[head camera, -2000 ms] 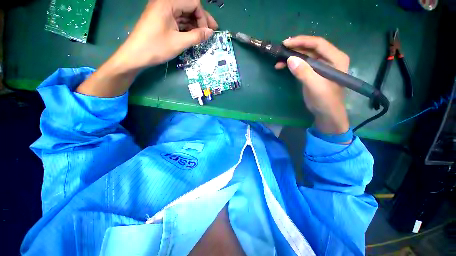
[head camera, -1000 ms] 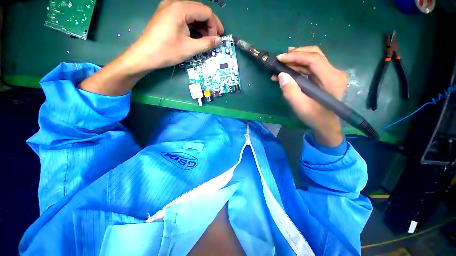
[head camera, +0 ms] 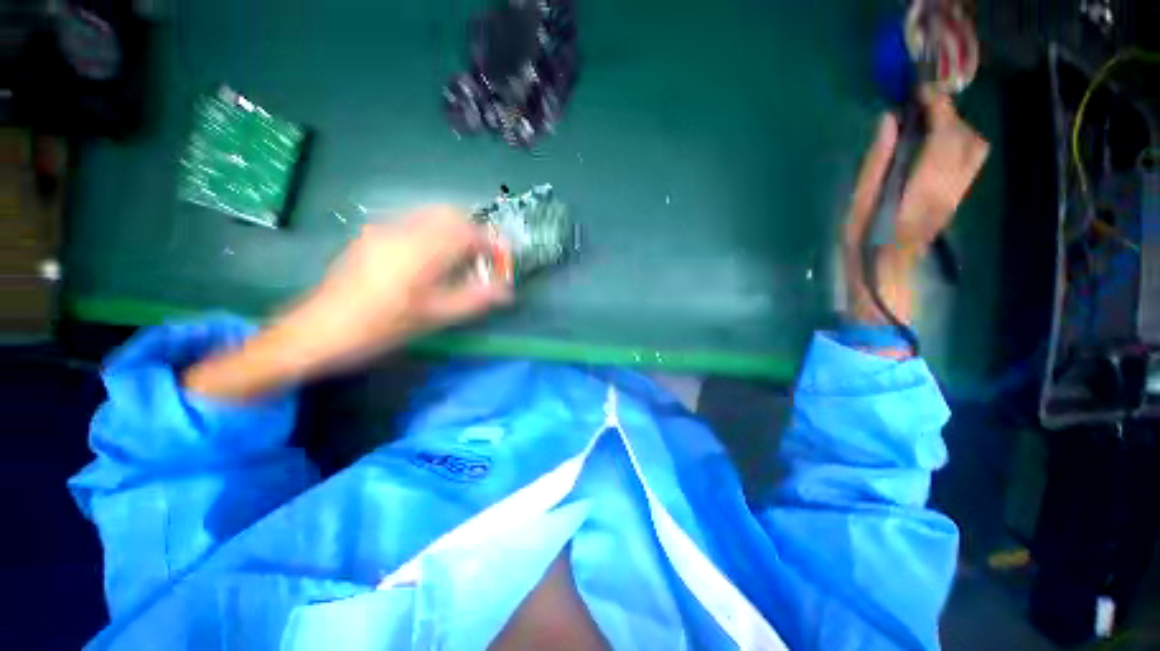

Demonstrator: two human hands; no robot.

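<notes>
The populated circuit board (head camera: pixel 545 229) is near the middle of the mat, blurred, its left side covered by fingers. My left hand (head camera: pixel 401 282) holds it at the left and near edge, with an orange connector showing by the fingertips. My right hand (head camera: pixel 926 191) is far to the right, around the dark soldering iron (head camera: pixel 906 143). The iron's tip end is at the round blue-sided container (head camera: pixel 894 57) with a reddish and whitish top; blur hides whether it touches. The iron's cord runs down over my right wrist.
A green second board (head camera: pixel 244 159) lies at left. A pile of small black components (head camera: pixel 515 70) is at the far middle of the green mat (head camera: pixel 712 191). A dark handle, probably the pliers', shows beside my right hand. A dark unit (head camera: pixel 89 57) stands far left.
The view has shifted, showing more of the far side. My right hand has taken the iron away from the board to the round container. My left hand has shifted to the board's near-left edge.
</notes>
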